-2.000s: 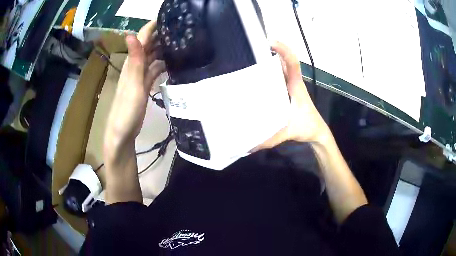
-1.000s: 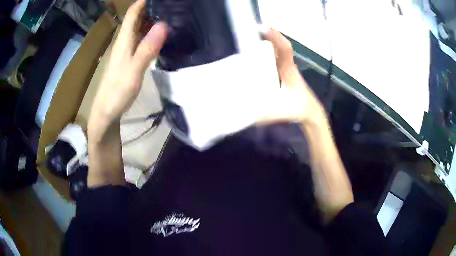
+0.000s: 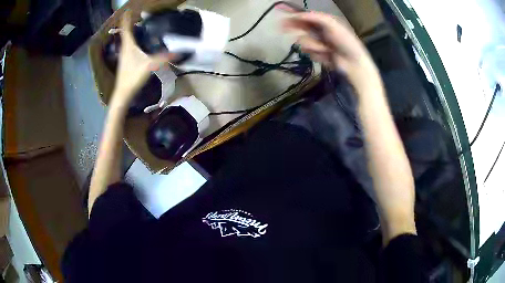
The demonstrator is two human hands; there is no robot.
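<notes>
The open brown cardboard box (image 3: pixel 226 137) lies in front of me, with several white-and-black PTZ cameras along its left side. My left hand (image 3: pixel 135 69), blurred, has its fingers and thumb around the black head of one camera (image 3: pixel 213 36) at the box's upper left. Another camera (image 3: pixel 176 131) lies at the near corner with its glossy black dome facing me. A further camera (image 3: pixel 152 93) is partly hidden by my left wrist. My right hand (image 3: pixel 324 41), also blurred, is raised over the box's right side with fingers apart and empty. Black pigtail cables (image 3: pixel 260 69) run across the box.
The green table edge (image 3: pixel 446 105) curves down the right, with white paper (image 3: pixel 487 66) and a black cable (image 3: pixel 486 124) on it. A pale flat surface (image 3: pixel 166 188) lies below the box's near corner. Dark items sit between box and table.
The view has swung down and left to the box. The camera held up in both hands is now low at the box, in my left hand only. My right hand has let go.
</notes>
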